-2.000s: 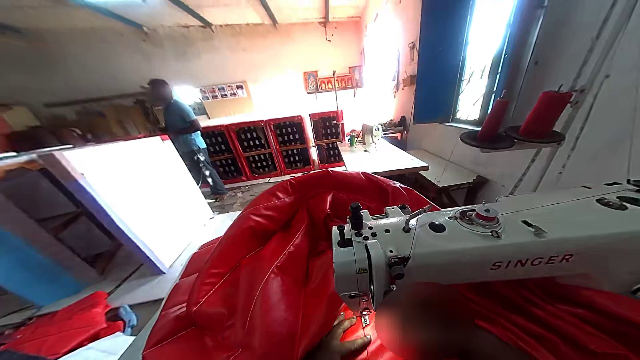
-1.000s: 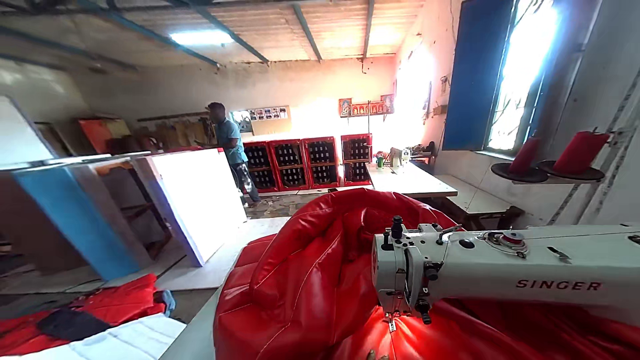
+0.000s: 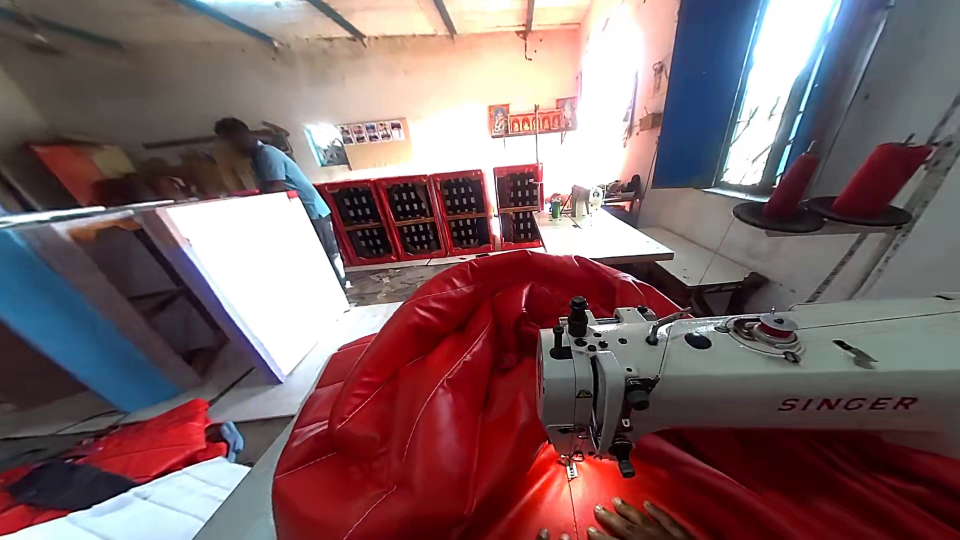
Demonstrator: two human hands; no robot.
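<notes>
A white Singer sewing machine (image 3: 720, 367) stands at the right, its presser foot (image 3: 572, 470) down by a seam in red, leather-like material (image 3: 442, 420). The material bunches in thick stitched folds left of and behind the needle and passes beneath the machine arm. My right hand (image 3: 637, 520) rests on it at the bottom edge, just right of the seam, fingers slightly spread and flat, holding nothing visible. Of my left hand (image 3: 553, 535) only fingertips show on the material, left of the seam; the rest is out of frame. A lamp lights the needle area.
Red thread cones (image 3: 795, 184) stand on a holder at right. Red and white material (image 3: 142, 450) lies low at left. A white panel (image 3: 244, 277) stands beyond, with a person (image 3: 289, 176) behind it. Another sewing machine (image 3: 587, 201) sits on a far table (image 3: 600, 236); red-framed racks (image 3: 409, 217) line the wall.
Two seconds ago my left hand lay beside the presser foot; now its fingertips are lower, at the bottom edge. My right hand now shows on the material. The far person leans forward more than one second ago.
</notes>
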